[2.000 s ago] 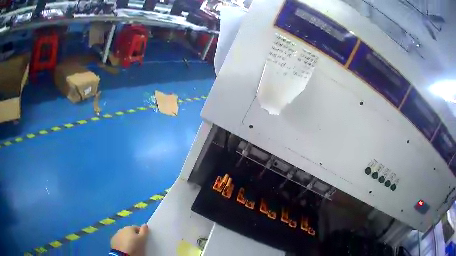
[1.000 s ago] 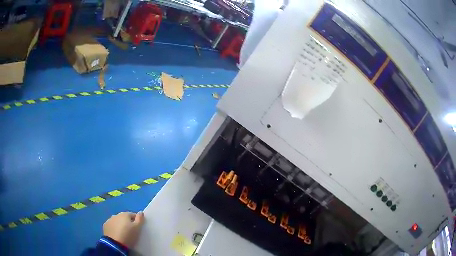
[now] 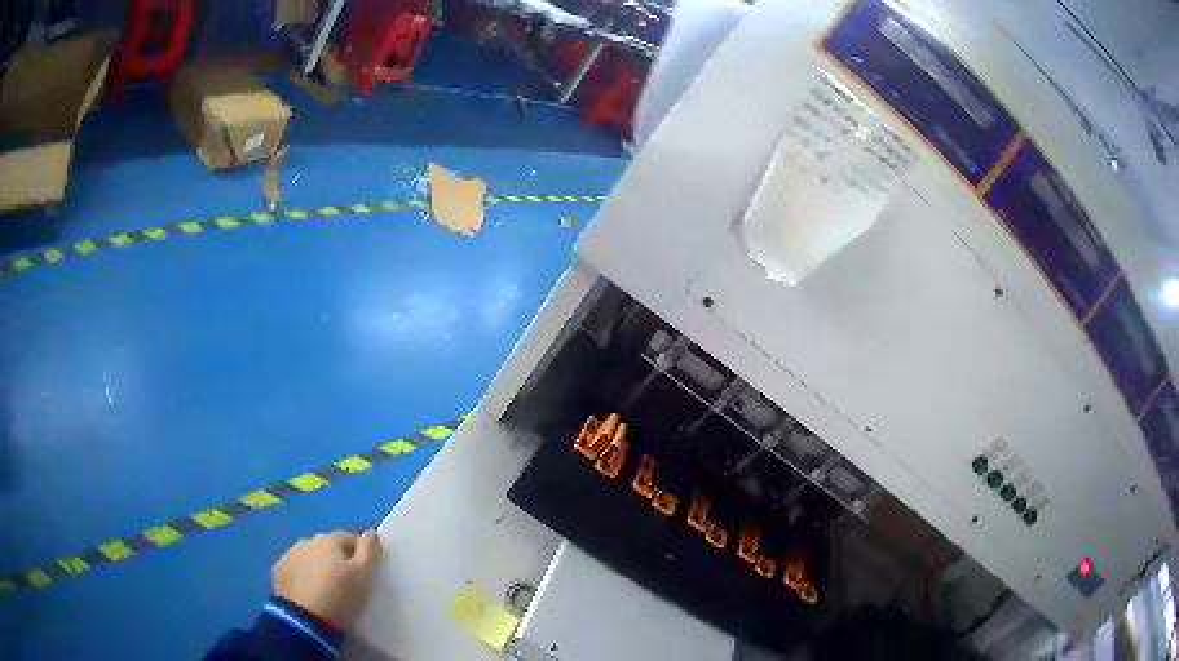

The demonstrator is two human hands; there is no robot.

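My left hand rests at the left edge of the white machine table, fingers curled over the edge. Whether it grips the edge firmly cannot be told. The black left fixture lies in the machine opening with a row of orange clamps along it. Small metallic machine heads stand above and behind the fixture. A white plate lies in front of the fixture. My right hand is not in view. The right end of the opening is too dark to make out.
The white upper cover leans over the opening, with a curling paper note, green buttons and a red digital readout. A yellow label is on the table. A cardboard box and red stools stand on the blue floor.
The camera view has turned, so the machine appears shifted right and the floor items higher. My left hand stays at the table's left edge. The fixture and orange clamps look the same.
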